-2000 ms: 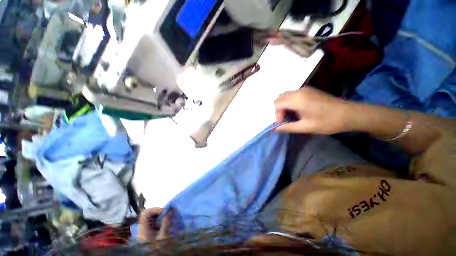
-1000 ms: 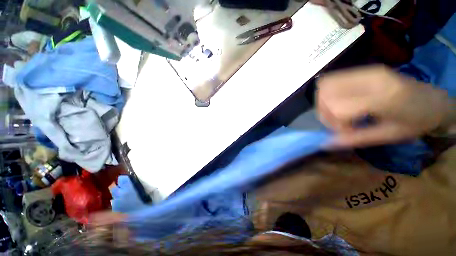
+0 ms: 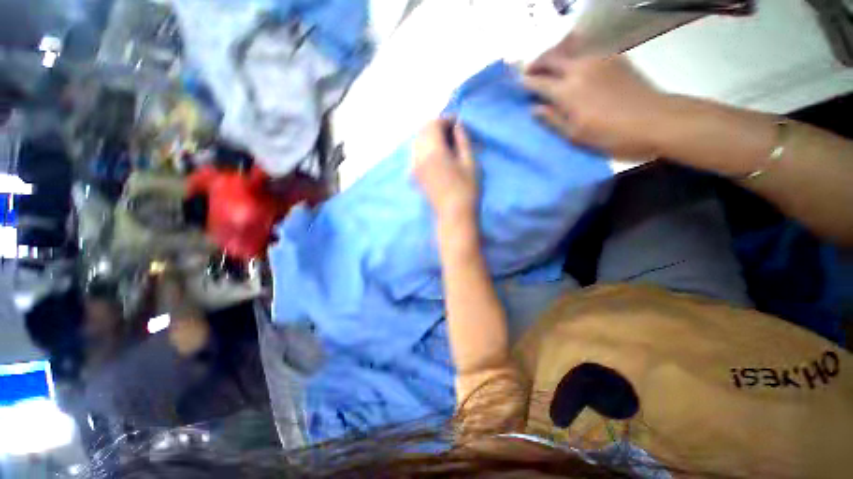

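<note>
A light-blue garment piece (image 3: 383, 224) lies over the near edge of the white table and hangs down beside my lap. My left hand (image 3: 447, 168) is on its upper part, with finger and thumb closed on the cloth. My right hand (image 3: 585, 98), with a bracelet on the wrist, holds the cloth's upper right edge over the table. Both hands are slightly blurred, and the fingertips are partly hard to make out. The machine's needle end is not in view.
The white table (image 3: 383, 117) shows beyond the cloth. Dark-red snips (image 3: 701, 7) lie at the top edge. A grey and blue cloth heap (image 3: 271, 84) is at upper left, with a bright red object (image 3: 234, 210) below it. A blurred person (image 3: 159, 346) is at lower left.
The view has swung so that the machine has left the picture. Both hands have come closer together, and the cloth, earlier stretched between them, now lies bunched on the table edge.
</note>
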